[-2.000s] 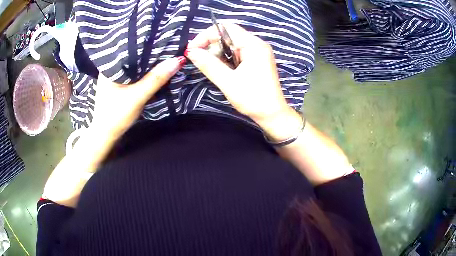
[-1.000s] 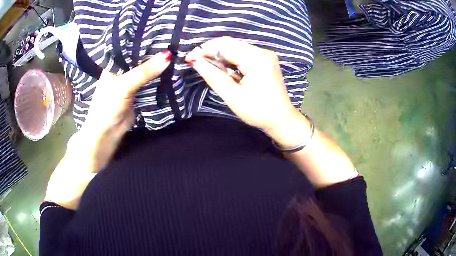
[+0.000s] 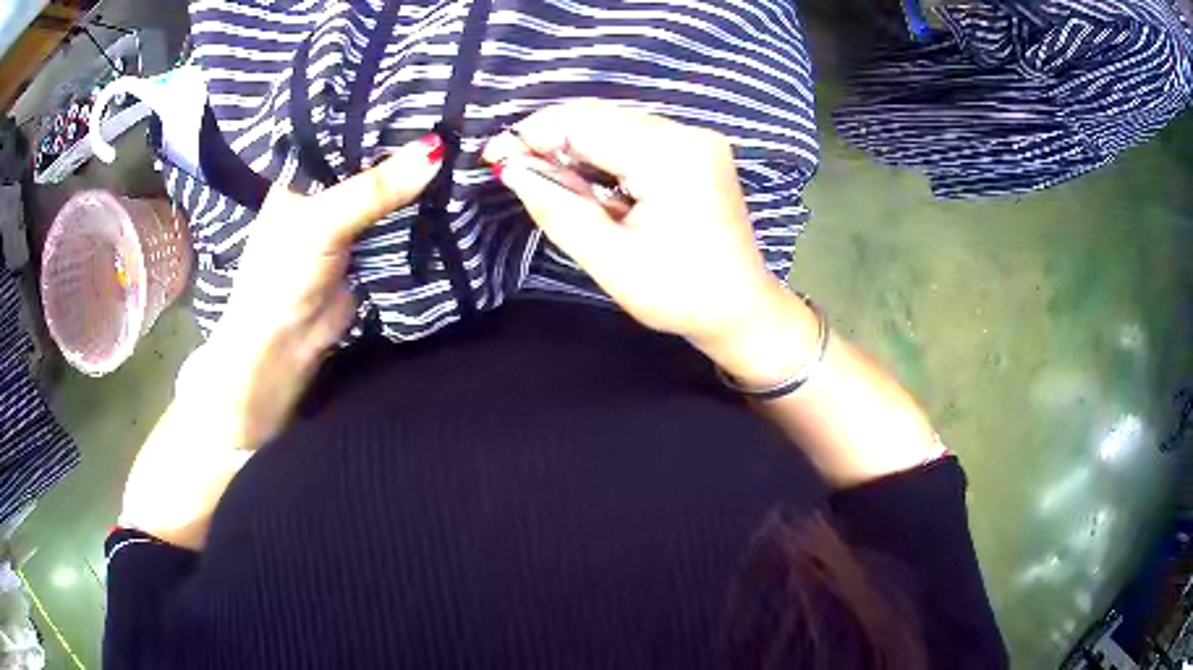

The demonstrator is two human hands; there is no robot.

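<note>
The navy-and-white striped garment (image 3: 641, 59) lies bunched over the lap, with narrow dark tapes (image 3: 463, 66) running across its stripes. My left hand (image 3: 294, 255) is at its left side, thumb and fingers pinching the garment at a dark tape. My right hand (image 3: 654, 216) is just right of that pinch, a small gap between the thumbs. It holds small scissors (image 3: 589, 179) mostly hidden in the palm. The thumb and index fingertips are together; whether they hold a thread cannot be seen.
A pink perforated basket (image 3: 98, 282) stands on the green floor (image 3: 942, 314) at left. A tray of small items (image 3: 92, 115) and a white curved hook-like piece (image 3: 115, 107) are at upper left. More striped garments (image 3: 1034, 105) are heaped at upper right, and striped fabric (image 3: 29, 406) is at the left edge.
Both hands have moved slightly left and the dark tape between them shifted left. The scissors' blades, pointing up two seconds ago, are now tucked into my right hand.
</note>
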